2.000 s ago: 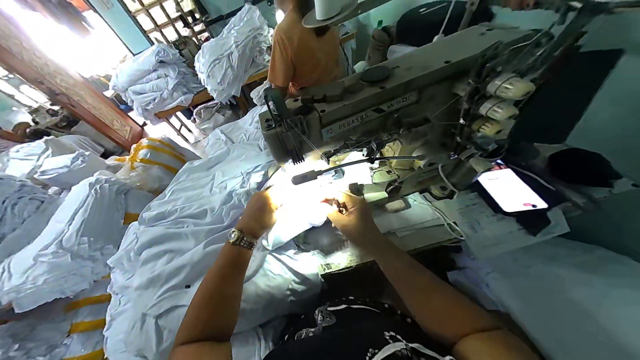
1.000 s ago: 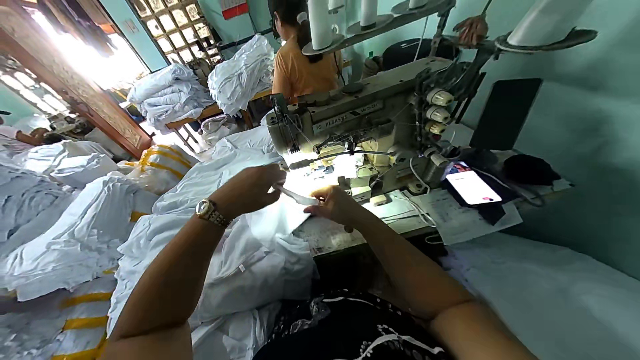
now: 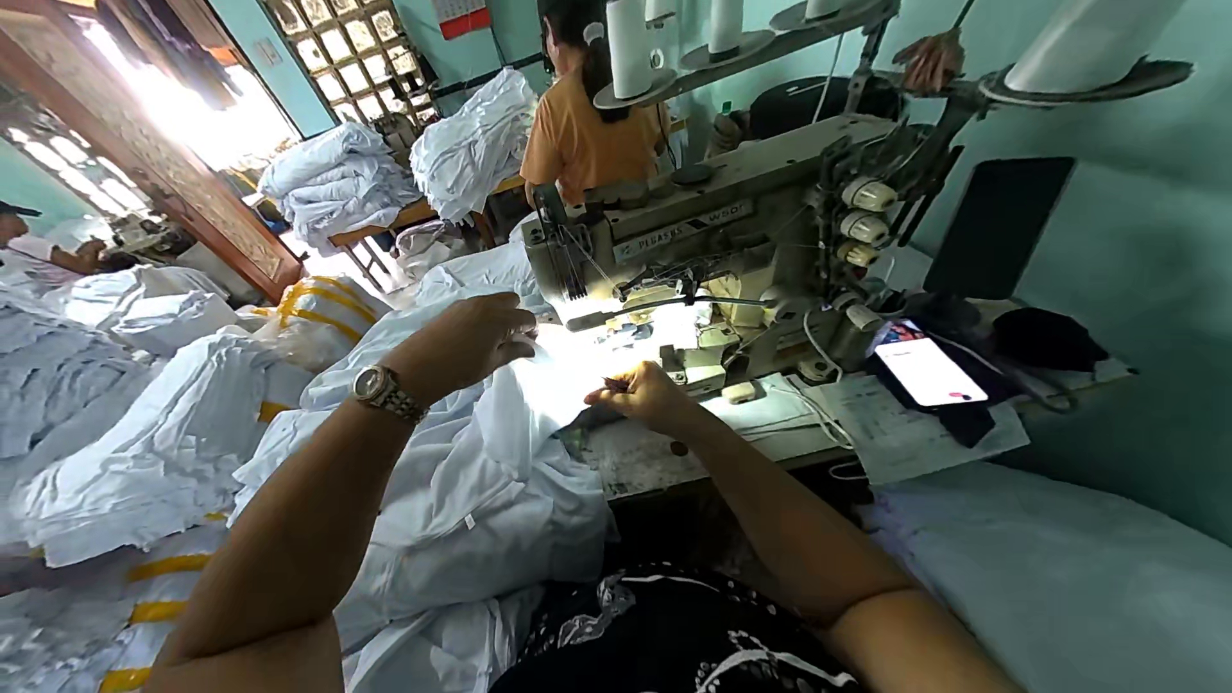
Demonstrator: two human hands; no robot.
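Observation:
A Pegasus industrial sewing machine stands before me, its lamp glaring on the needle area. White fabric lies over the table's left part and hangs down toward my lap. My left hand, a watch on its wrist, is left of the needle area with its fingers bent at the fabric's edge; a bit of white shows at the fingertips. Just in front of the presser area, my right hand has thumb and fingers pinched on a small dark item, too blurred to name, beside the brightly lit cloth.
Right of the machine, a lit phone rests on dark cloth over papers. Thread cones stand above. Bundles of white fabric fill the left side. A person in an orange shirt sits behind the machine; another person is at far left.
Both hands were close together at the needle area, then held a white strip between them nearer to me. Now the hands are farther apart, with the right one back by the machine.

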